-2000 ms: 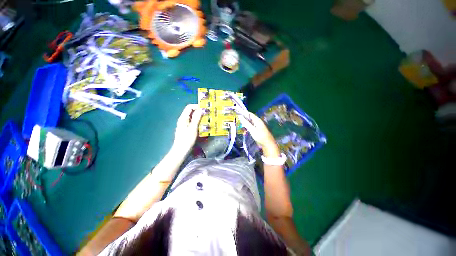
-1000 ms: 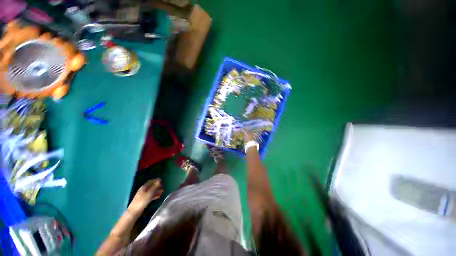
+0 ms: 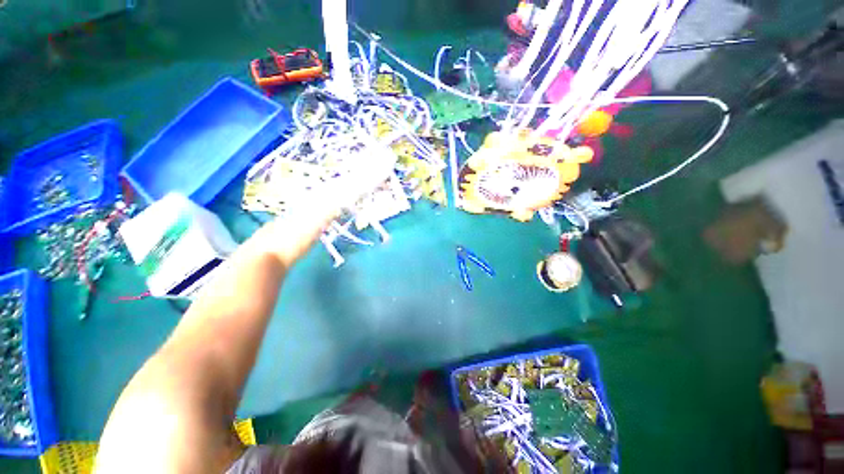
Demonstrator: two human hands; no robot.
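My left hand (image 3: 363, 176) reaches out over the heap of wired circuit boards (image 3: 319, 171) on the bench. It is overexposed against the yellow boards and white wires, so its fingers and any grip cannot be made out. My right hand is not in view. A light board piece (image 3: 381, 205) with white leads lies at the heap's near edge, beside my hand. Blurred white wires (image 3: 592, 56) cross the top of the picture in front of the fan. The blue bin (image 3: 606, 407) of boards and wires stands on the floor at the bottom right.
Blue-handled cutters (image 3: 472, 266), a round reel (image 3: 560, 271) and an orange fan (image 3: 518, 178) are on the bench. A white box (image 3: 176, 243) stands under my forearm's left side, near a bare blue tray (image 3: 208, 139). Parts trays (image 3: 35, 370) line the left.
The view has swung left from the floor bin to the bench. My left hand has moved out onto the heap. My right hand, earlier in the bin, has left the picture.
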